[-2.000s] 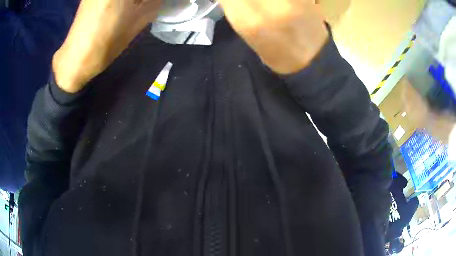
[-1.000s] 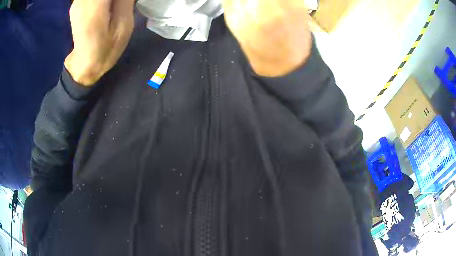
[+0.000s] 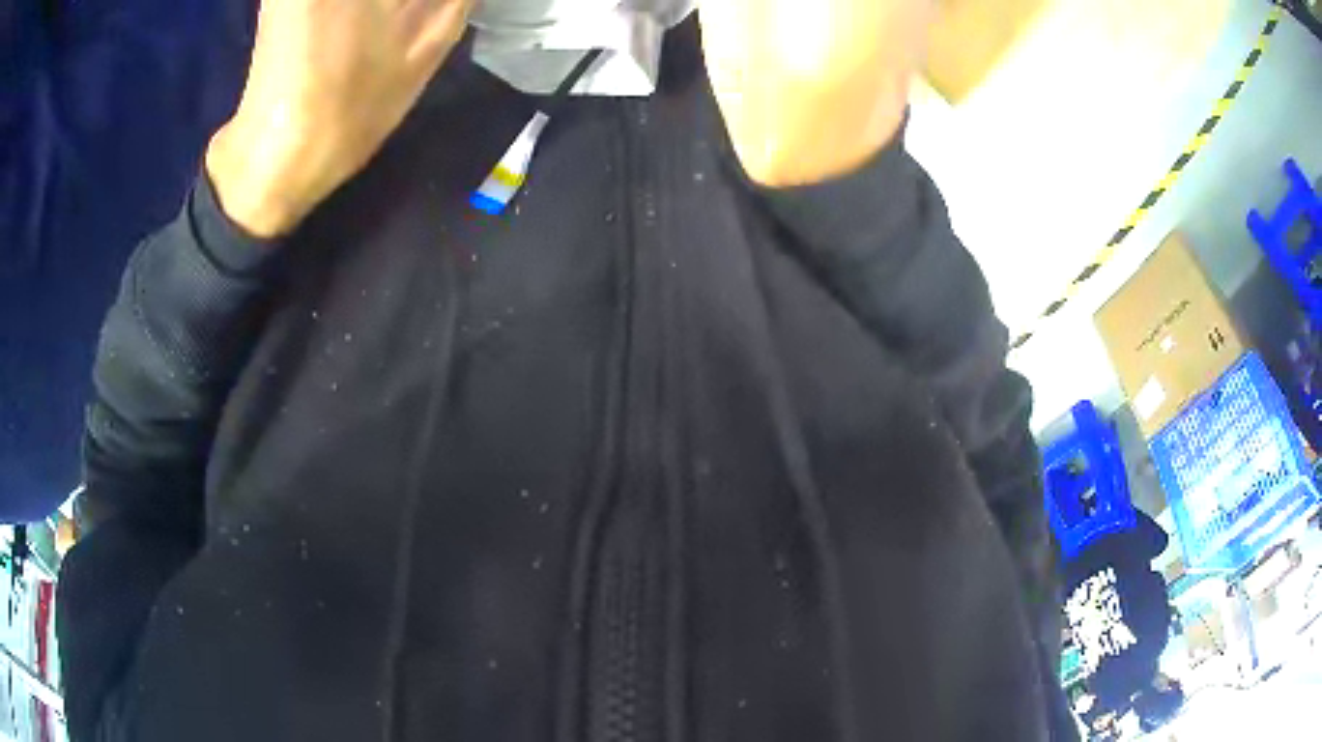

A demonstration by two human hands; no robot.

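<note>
A white housing [image 3: 573, 55] is held up in front of my chest at the top edge, its upper part cut off. A short dark lead hangs from it, with a white, yellow and blue label or end [image 3: 510, 167] against my black jacket. My left hand [image 3: 345, 90] is at the housing's left side and my right hand [image 3: 805, 84], blurred and overexposed, at its right side. The housing is held between them. The fingertips of both hands are cut off or hidden, so the exact grip does not show.
Dark blue clothing of a person [image 3: 80, 261] is close at left. At right are yellow-black floor tape [image 3: 1145, 218], a brown carton [image 3: 1171, 326], a blue crate [image 3: 1235, 461], blue stools [image 3: 1087, 486] and a black item with white print [image 3: 1102, 616]. Brown cardboard [image 3: 993, 41] shows at top right.
The housing and its lead have shifted right and slightly up in the picture. My left hand has shifted right, next to the housing. The floor items at right have come into clearer view.
</note>
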